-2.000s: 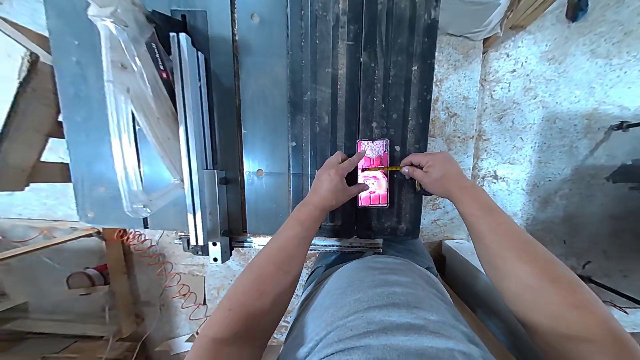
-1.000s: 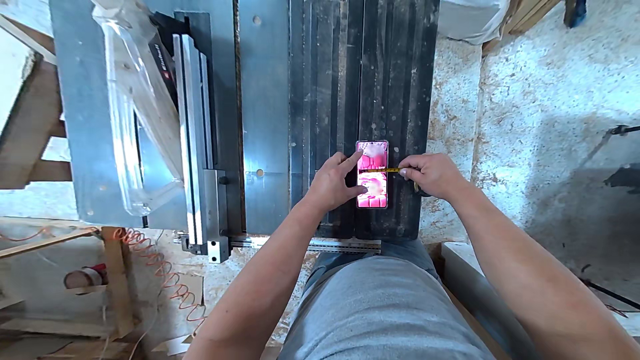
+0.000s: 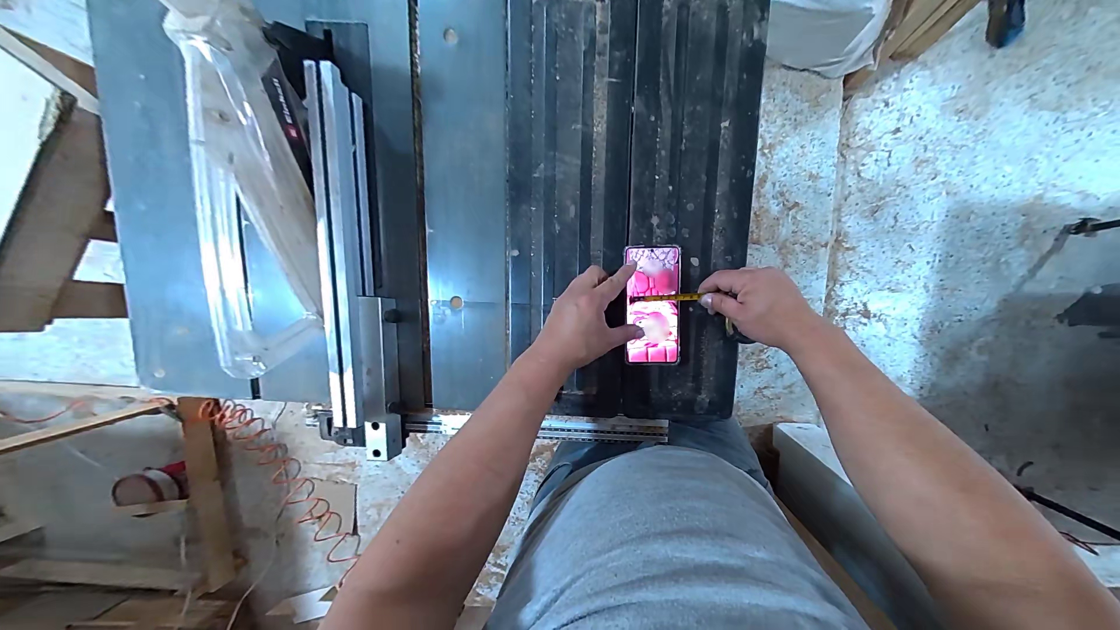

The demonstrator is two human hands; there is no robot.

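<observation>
A smartphone (image 3: 654, 341) with a lit pink screen lies on the dark ribbed table of a table saw (image 3: 569, 175). The thumb and forefinger of my left hand (image 3: 577, 319) rest on its left side, spread apart. Across the middle of the screen runs the yellow blade of a tape measure (image 3: 669, 297). My right hand (image 3: 757, 304) pinches that blade just right of the phone. A dark part, perhaps the tape's case, shows below my right fingers; most of it is hidden.
An aluminium rip fence (image 3: 337, 245) stands left on the saw table, beside a piece wrapped in clear plastic (image 3: 254, 192). A rail (image 3: 604, 429) runs along the near edge. A coiled orange air hose (image 3: 289, 472) hangs at lower left, and a white box (image 3: 822, 464) stands at lower right.
</observation>
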